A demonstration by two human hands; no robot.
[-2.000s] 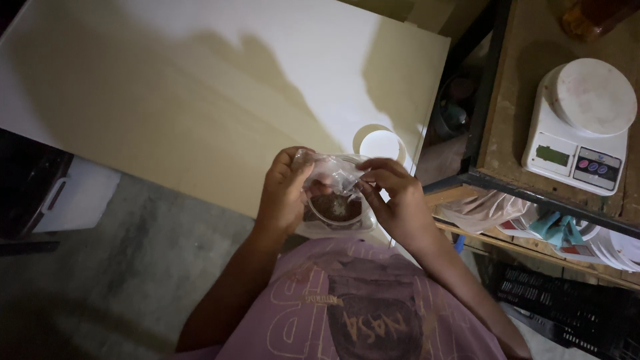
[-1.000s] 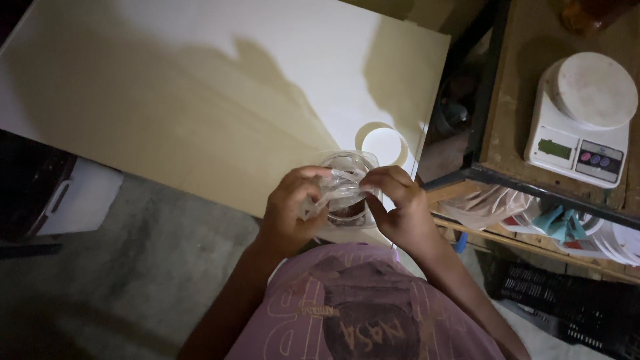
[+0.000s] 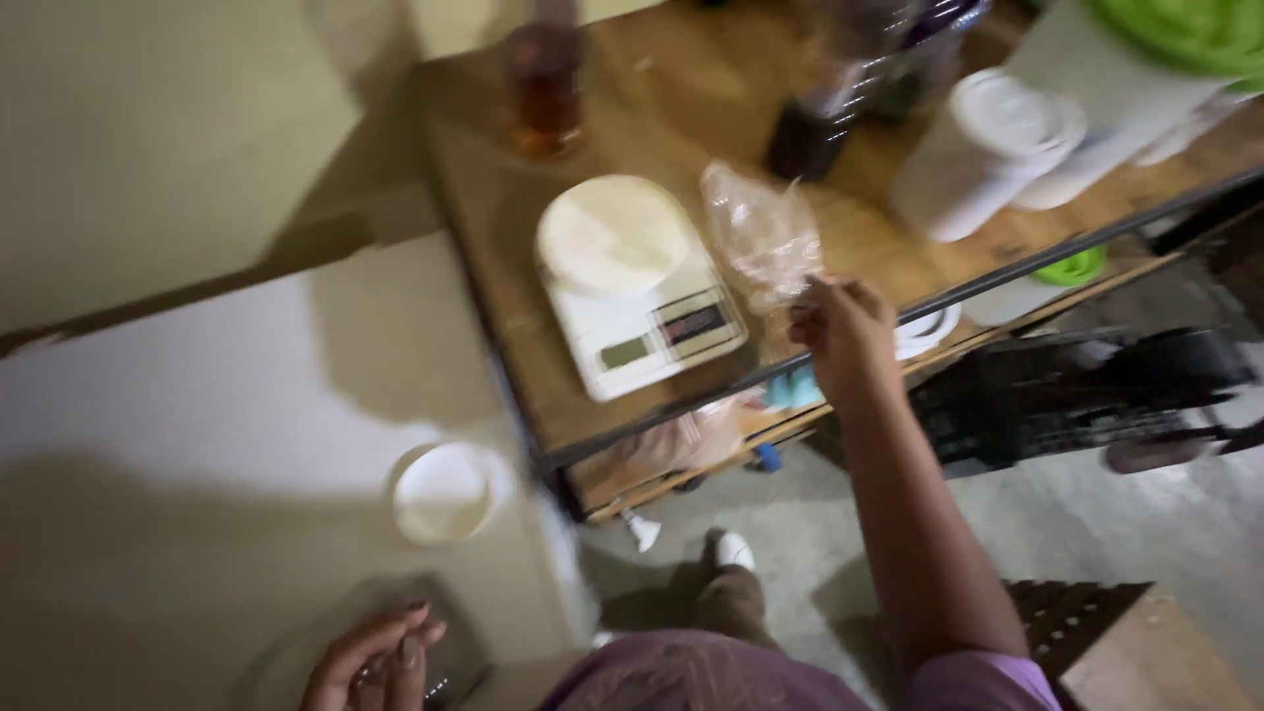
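Observation:
My right hand (image 3: 839,321) reaches over the wooden shelf and pinches the lower end of a clear plastic bag (image 3: 760,232), which lies beside a white digital kitchen scale (image 3: 637,286). At the bottom left, my left hand (image 3: 380,657) is over a blurred clear container (image 3: 449,632) on the pale table; its fingers are bent, and whether they grip the container is unclear. A round white lid or shallow dish (image 3: 444,494) sits on the table above that hand.
A glass of amber liquid (image 3: 546,94) stands behind the scale. White lidded containers (image 3: 987,148), one with a green lid (image 3: 1195,30), stand on the shelf's right. Bags (image 3: 681,444) fill the lower shelf. A black crate (image 3: 1066,395) is on the right, beyond the shelf's dark edge.
The view has swung right towards the shelf. My hands, together on clear plastic over the container before, are now apart; the right one has moved to the shelf.

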